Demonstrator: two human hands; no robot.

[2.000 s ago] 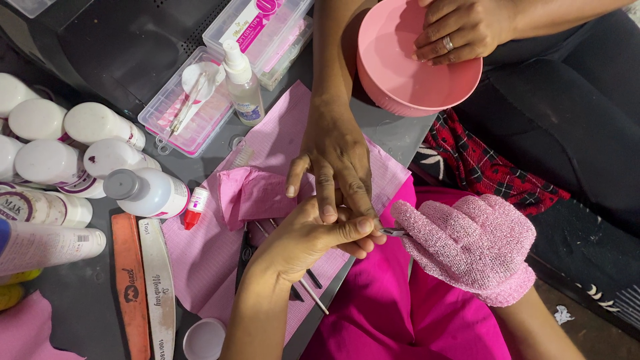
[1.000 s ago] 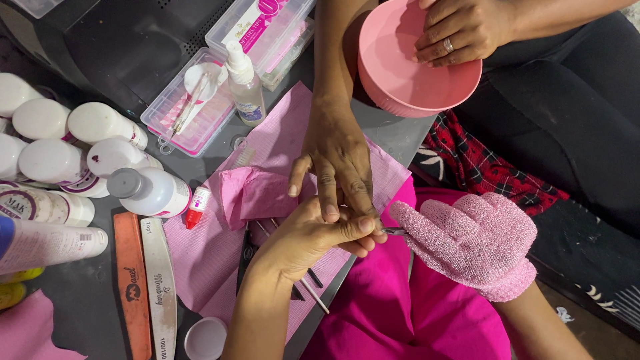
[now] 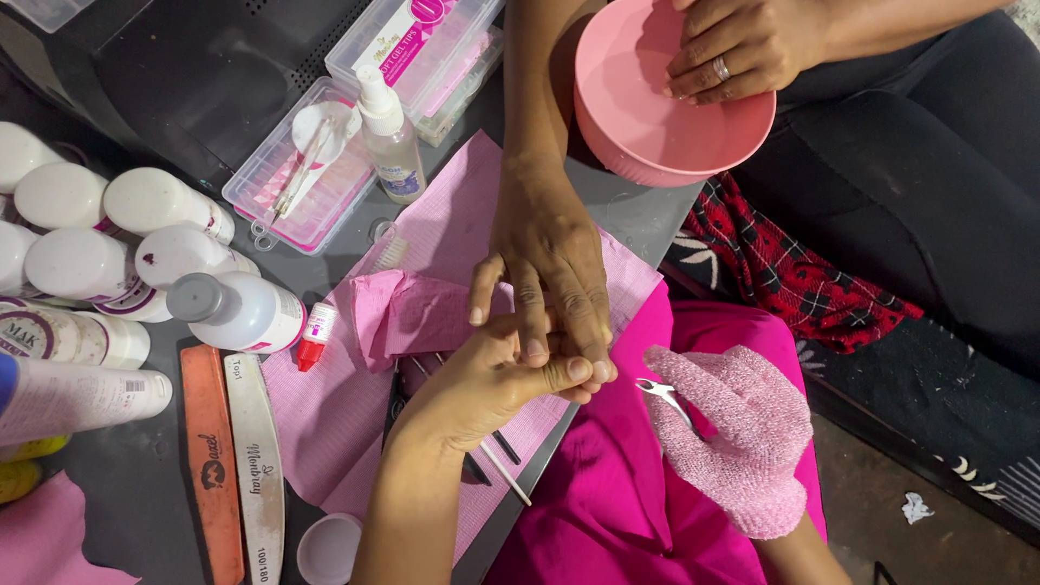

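Note:
My left hand [image 3: 496, 378] holds a finger of another person's hand [image 3: 552, 268] between thumb and fingers, above a pink paper towel [image 3: 313, 431]. My right hand [image 3: 731, 431], in a pink knitted glove, grips metal cuticle nippers [image 3: 670, 398]; their jaws are apart and stand just right of the held fingertips, not touching them. The other person's second hand [image 3: 739, 49], with a ring, rests its fingers inside a pink bowl [image 3: 674, 97]. A folded pink towel [image 3: 414, 317] lies left of my left hand, with thin tools [image 3: 508, 471] partly under my wrist.
White bottles [image 3: 65, 195], a grey-capped bottle [image 3: 236, 313] and a red-capped small bottle [image 3: 317, 337] stand or lie at left. Two nail files [image 3: 213, 463] lie below them. A spray bottle [image 3: 390, 138] and plastic cases [image 3: 301, 179] are behind. A small round lid [image 3: 329, 548] lies near the front.
The nippers in my gloved right hand have moved right, away from the other person's fingertip, where they were before. My left hand keeps its hold on the finger.

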